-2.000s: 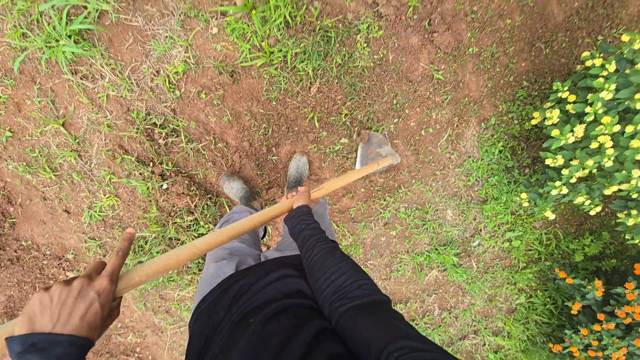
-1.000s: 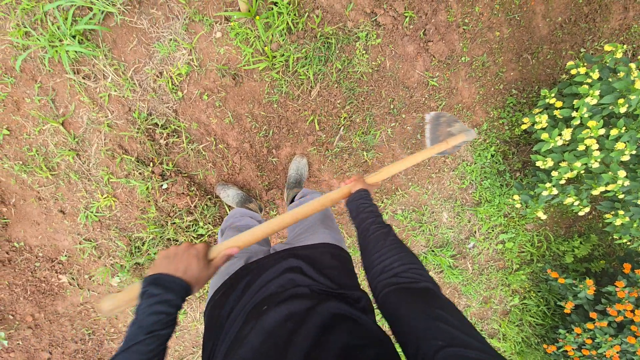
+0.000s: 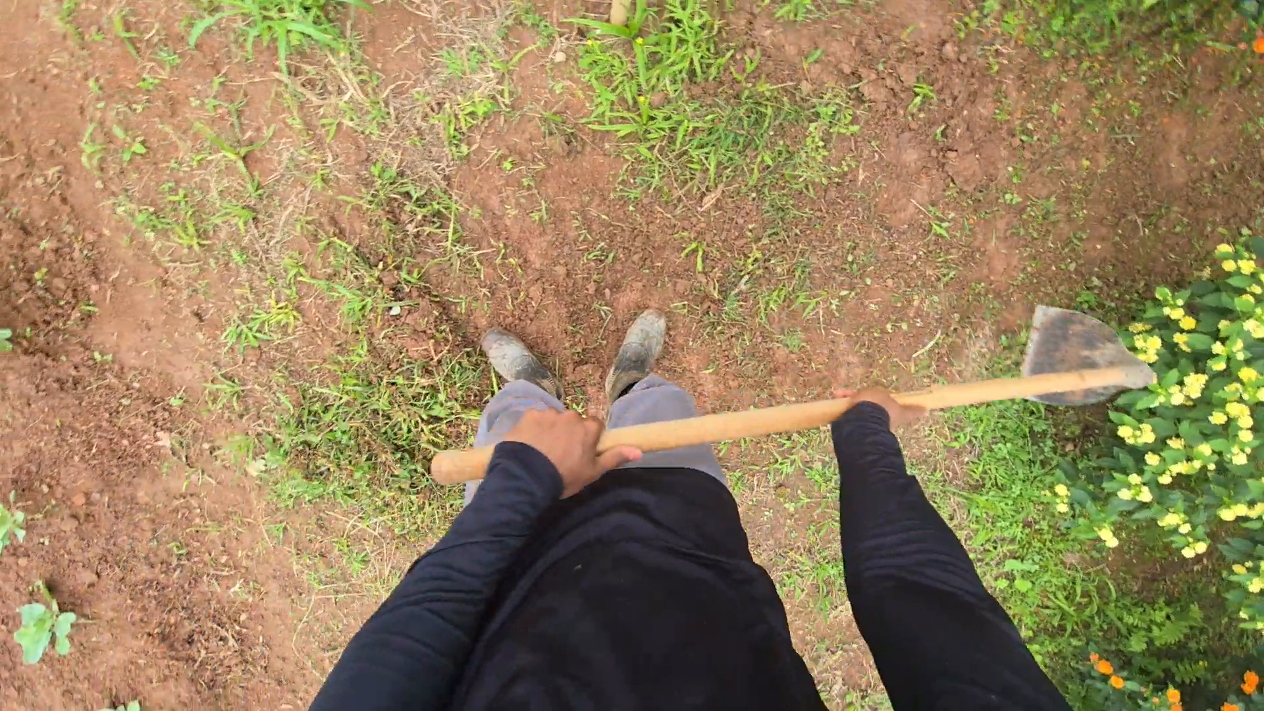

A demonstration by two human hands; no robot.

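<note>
A hoe with a long wooden handle (image 3: 731, 425) lies across the view in front of my body, its grey metal blade (image 3: 1076, 355) raised at the right beside the yellow flowers. Near the handle's butt end, my left hand (image 3: 568, 444) is closed around the wood, thumb along it. My right hand (image 3: 884, 403) grips the handle further along, on the blade side; its fingers are partly hidden by the sleeve and the handle.
Worn boots (image 3: 637, 351) stand on reddish soil (image 3: 573, 247). Grass tufts (image 3: 681, 89) grow ahead and weeds (image 3: 385, 425) at the left. A yellow-flowered bush (image 3: 1205, 415) borders the right, with orange flowers (image 3: 1106, 671) below it. A small leafy plant (image 3: 42, 629) is at lower left.
The hoe has moved to the right, its blade going from near the boots to beside the yellow-flowered bush. Both hands have moved right with the handle.
</note>
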